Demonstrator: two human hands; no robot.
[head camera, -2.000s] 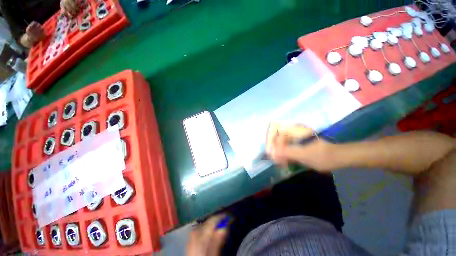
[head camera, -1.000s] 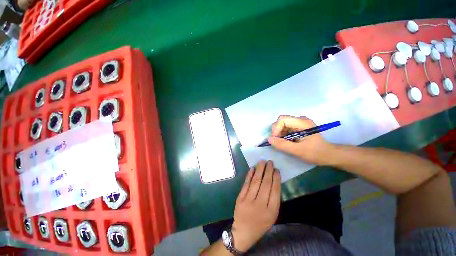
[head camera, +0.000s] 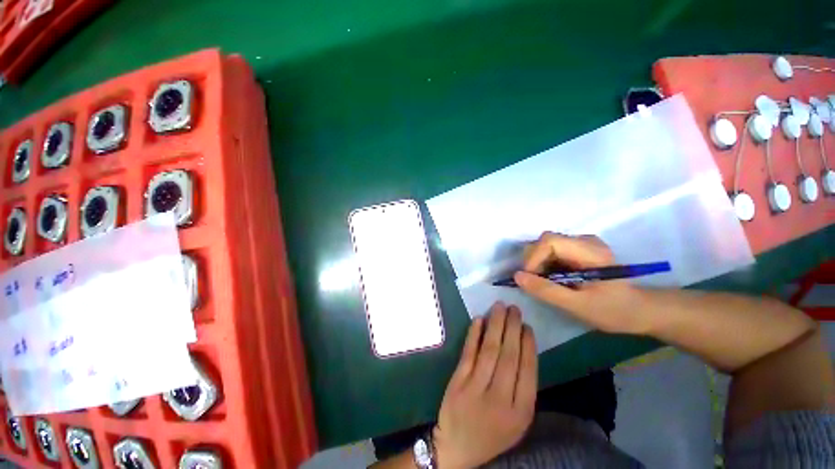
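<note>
A white paper sheet (head camera: 595, 188) with a crease lies at a slant on the green bench. My right hand (head camera: 581, 279) holds a marker pen (head camera: 632, 271) with a dark barrel and blue end, its tip on the lower left part of the sheet. My left hand (head camera: 490, 380) lies flat, fingers together, fingertips on the sheet's lower edge just below the pen tip. It holds nothing that I can see. A smartphone (head camera: 397, 279) with a white screen lies flat left of the sheet.
At left stands a red-orange foam tray (head camera: 240, 275) of silver parts, with a handwritten label (head camera: 101, 316) across it. At right a foam board (head camera: 682, 75) holds white discs with leads, partly under the sheet. A dark module (head camera: 643, 99) lies beside it. Another tray (head camera: 37, 32) is at top left.
My left hand has come up from below the bench edge onto the sheet. My right hand still holds the pen, now seen clearly. The view has shifted, and the left tray appears larger.
</note>
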